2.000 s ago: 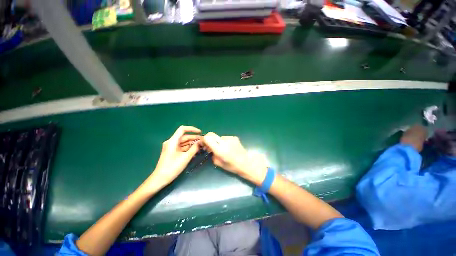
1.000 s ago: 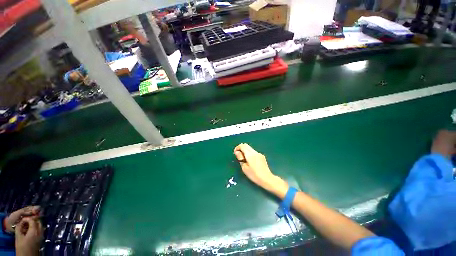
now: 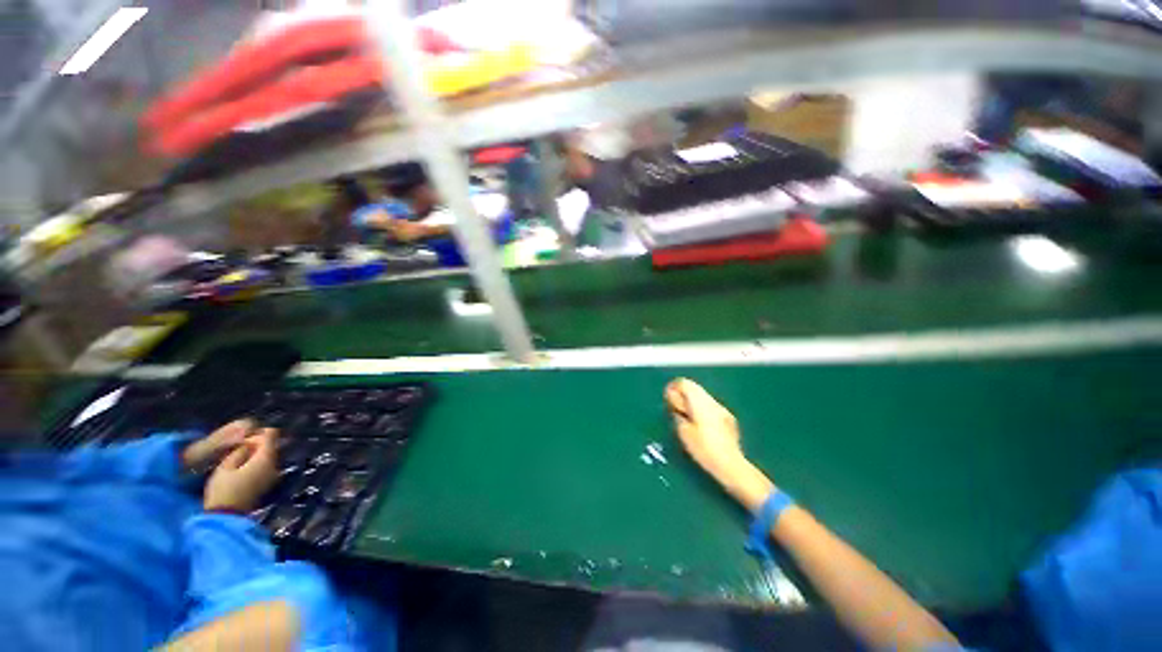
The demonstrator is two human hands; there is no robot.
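My right hand (image 3: 707, 431), with a light blue strap (image 3: 767, 520) at the wrist, is above the green mat (image 3: 535, 471) right of centre. Its fingers are curled; blur hides whether anything is in them. A loose cluster of small white parts (image 3: 654, 455) lies on the mat just left of and below this hand. My left hand cannot be made out. A blurred bare patch of skin shows at the bottom left edge, and I cannot tell whose it is.
A neighbour's hands (image 3: 242, 465) are over a black blister tray (image 3: 334, 465) at left. Another blue sleeve (image 3: 1106, 567) is at right. A white rail (image 3: 816, 353) and pale post (image 3: 474, 242) stand beyond the mat. Stacked trays with a red one (image 3: 739, 245) are behind.
The view has swung left and up, bringing in more of the neighbour and black tray. Two seconds ago my hands were together; my left hand has since left the view.
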